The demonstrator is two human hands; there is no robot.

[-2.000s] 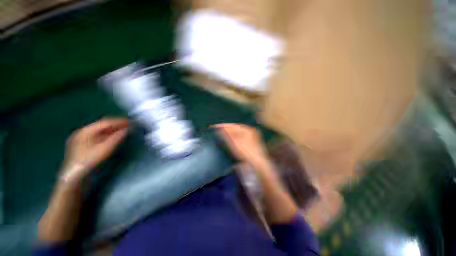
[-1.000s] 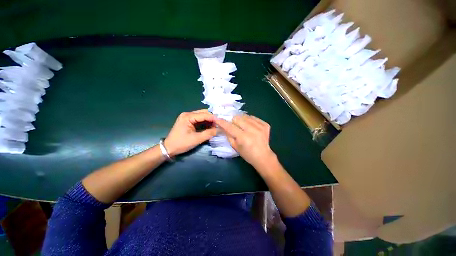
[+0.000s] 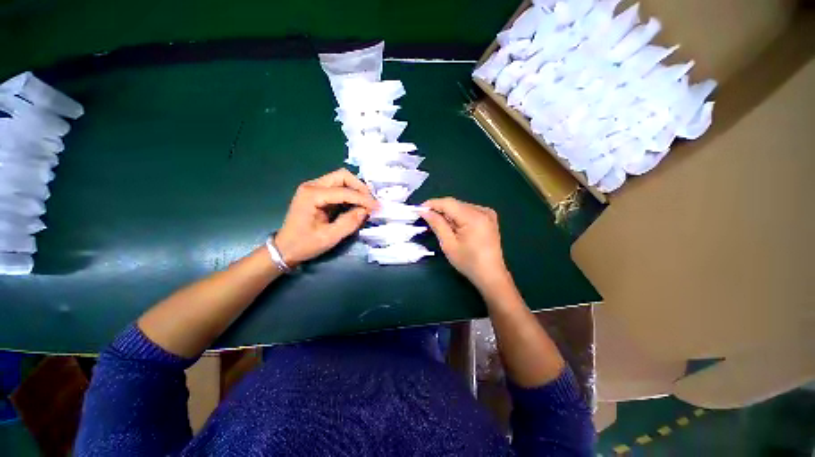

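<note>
A narrow row of overlapped white packets (image 3: 380, 152) lies upright on the dark green bench. My left hand (image 3: 331, 219) is at the row's left side, with thumb and fingertips on the left edge of one packet. My right hand (image 3: 460, 234) pinches the right end of that packet near the lower part of the row. Two or so packets lie below my hands, nearer the bench edge. No wire or pin can be made out at my fingertips.
A waiting stack of white packets (image 3: 25, 170) lies at the far left. An open carton (image 3: 697, 294) with packed rows (image 3: 599, 89) stands at the right. A gold-brown bundle (image 3: 527, 161) lies along its near side. A lower box with clear plastic (image 3: 534, 344) is below the bench edge.
My hands have moved apart; my right hand is now at the row's right edge instead of over its middle. The whole view has shifted slightly, with bench items appearing higher and further left.
</note>
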